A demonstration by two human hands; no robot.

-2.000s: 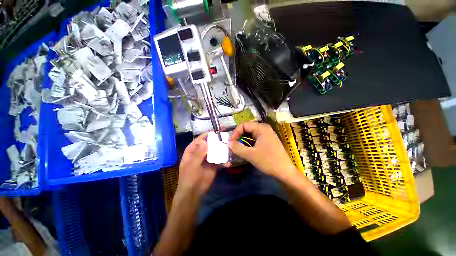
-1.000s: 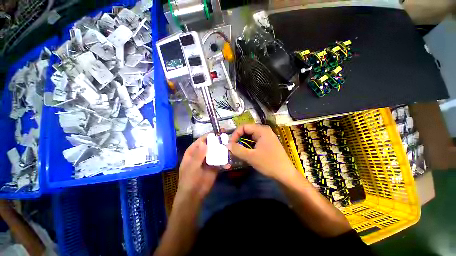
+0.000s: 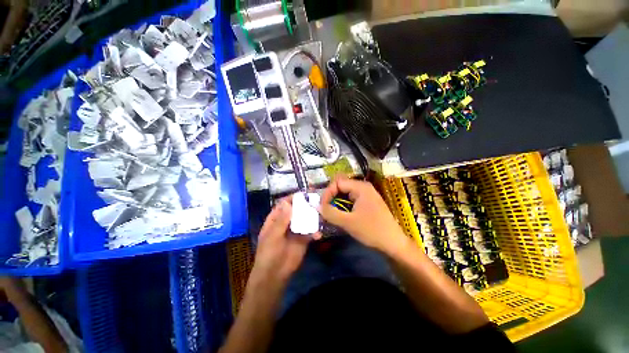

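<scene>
My left hand (image 3: 277,231) holds a white housing (image 3: 304,214) upright below the soldering iron (image 3: 295,160). The iron is a slim metal rod whose tip meets the housing's top edge. My right hand (image 3: 358,210) is closed at the housing's right side and pinches a circuit board, of which dark parts and yellow wires (image 3: 342,203) show between the fingers. The fingers hide most of the board, and the joint at the tip is too small to make out.
Blue trays (image 3: 233,158) full of white housings stand left. The soldering machine (image 3: 254,88) and a black fan (image 3: 365,103) are ahead. A black mat (image 3: 510,103) with several boards lies upper right, above a yellow basket (image 3: 521,207) of assemblies. Another person's arm (image 3: 34,314) shows lower left.
The whole scene has shifted slightly down and right in the picture. Both hands keep nearly the same grip on the housing and board under the iron.
</scene>
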